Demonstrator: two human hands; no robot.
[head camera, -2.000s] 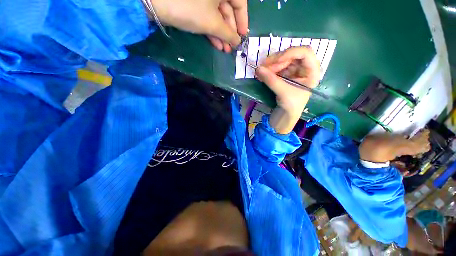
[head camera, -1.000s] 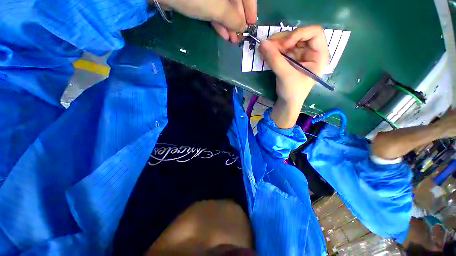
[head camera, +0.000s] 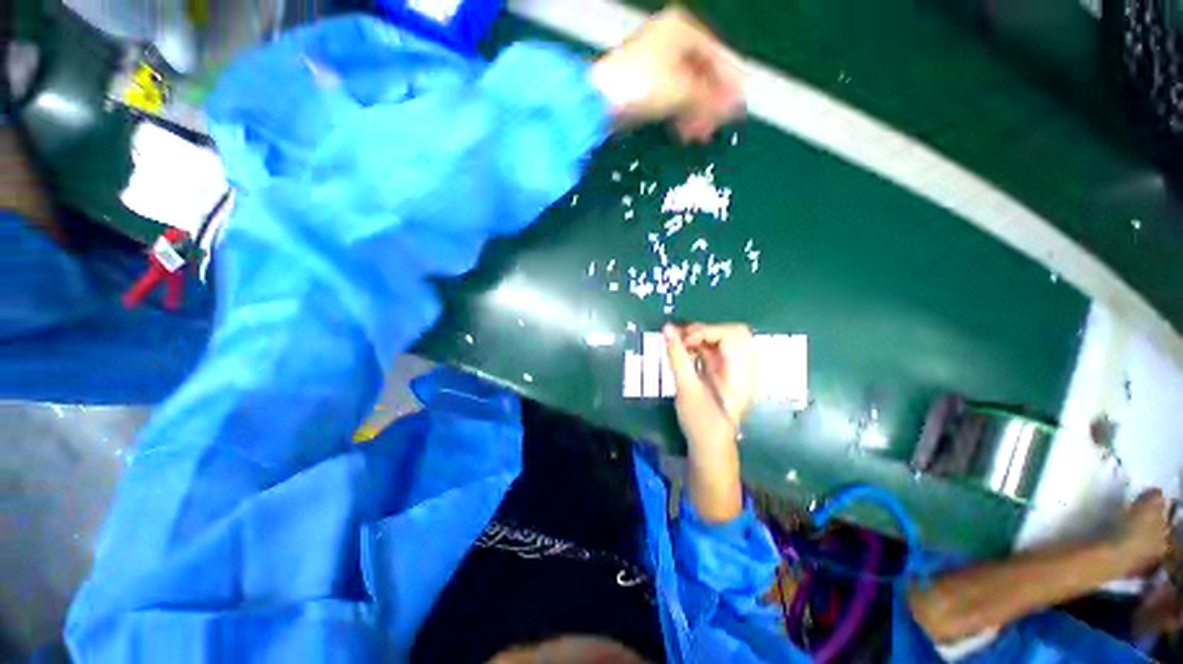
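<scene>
My left hand (head camera: 675, 78) is blurred at the far side of the bench by the pale strip, arm stretched out; what it holds, if anything, cannot be made out. My right hand (head camera: 714, 370) rests over the white strip sheet (head camera: 781, 366), fingers bent together near its far edge. A thin dark trace, perhaps the tweezers, shows faintly between its fingers. Small white pieces (head camera: 697, 196) lie heaped and scattered beyond the sheet, between my two hands. The dark module is not visible.
A dark frame with a silvery roll (head camera: 1012, 454) stands right of the sheet. A neighbour's forearm (head camera: 1038, 584) reaches in at lower right beside a blue coiled cord (head camera: 872, 499). Red-handled pliers (head camera: 162, 270) and a white sheet (head camera: 171, 179) are at far left.
My left hand has left the strip sheet and moved away to the bench's far side. My right hand stays at the sheet. The view has shifted, showing the white pieces and pliers.
</scene>
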